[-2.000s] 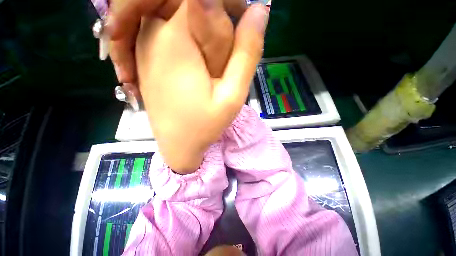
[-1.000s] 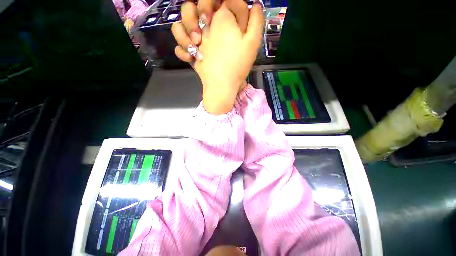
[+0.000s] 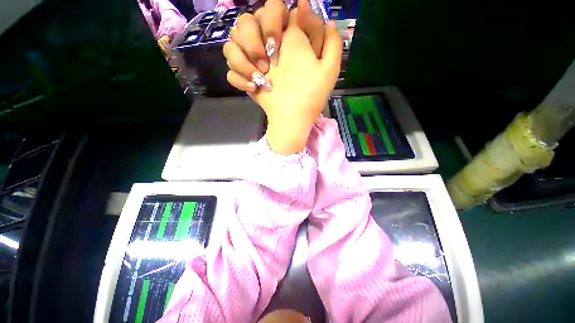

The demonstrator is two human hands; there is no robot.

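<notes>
My left hand (image 3: 293, 94) is raised at the top centre, its back towards me. The fingers of my right hand (image 3: 252, 53) are laced over it, with shiny nails showing; the rest of that hand is hidden behind. No object shows in either hand. Below my pink sleeves, the near white tray (image 3: 120, 252) holds a lit display unit (image 3: 167, 221) at left and a dark glossy one (image 3: 406, 221) at right. The far tray (image 3: 198, 161) holds a lit unit (image 3: 372, 129) with green bars and one red bar. My sleeves cover the trays' middle.
A post with yellowish wrap (image 3: 504, 158) leans at the right. Dark racks (image 3: 31, 170) stand at the left. Dark partitions flank the far tray. Beyond it are dark partitioned trays (image 3: 208, 28) and another person's pink sleeve (image 3: 167, 19). Dark green bench surface (image 3: 523, 240) shows at right.
Over the two seconds, my clasped hands have moved away from the camera and look smaller, uncovering the far tray's left part. Since one second ago they have shifted slightly right and down.
</notes>
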